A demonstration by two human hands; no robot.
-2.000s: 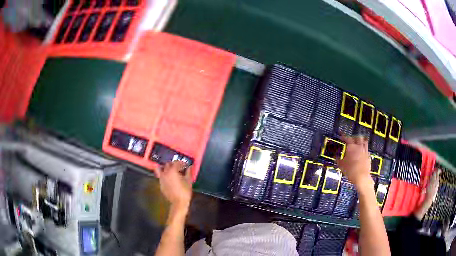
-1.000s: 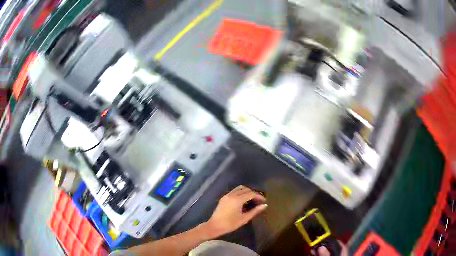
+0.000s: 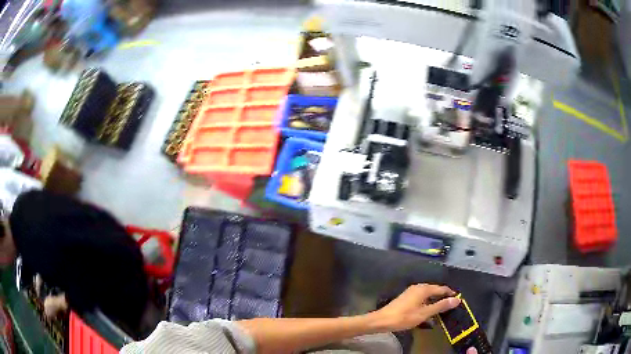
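Note:
A yellow-bordered unit (image 3: pixel 458 319), dark with a bright yellow outline, is near the bottom edge, right of centre. My left hand (image 3: pixel 418 306) reaches in from the left, with its thumb and fingers at the unit's upper left end. Of my right hand (image 3: pixel 472 351) only a fingertip shows at the bottom edge, against the unit's lower part; the rest is cut off. The unit is in front of a white bench machine (image 3: pixel 450 200), below its small touchscreen (image 3: pixel 421 242).
A black tray (image 3: pixel 256 266) is left of the machine. Blue bins (image 3: pixel 282 185) and a red tray (image 3: pixel 239 128) are at the machine's left side. Another red tray (image 3: pixel 591 206) is on the floor at right. A second machine (image 3: pixel 567 304) is lower right. A dark-clothed person (image 3: pixel 79 249) is at left.
The view has turned from the green bench to the machines. My left hand has come to the yellow-bordered unit, which was in my right hand. My right hand is now almost out of view.

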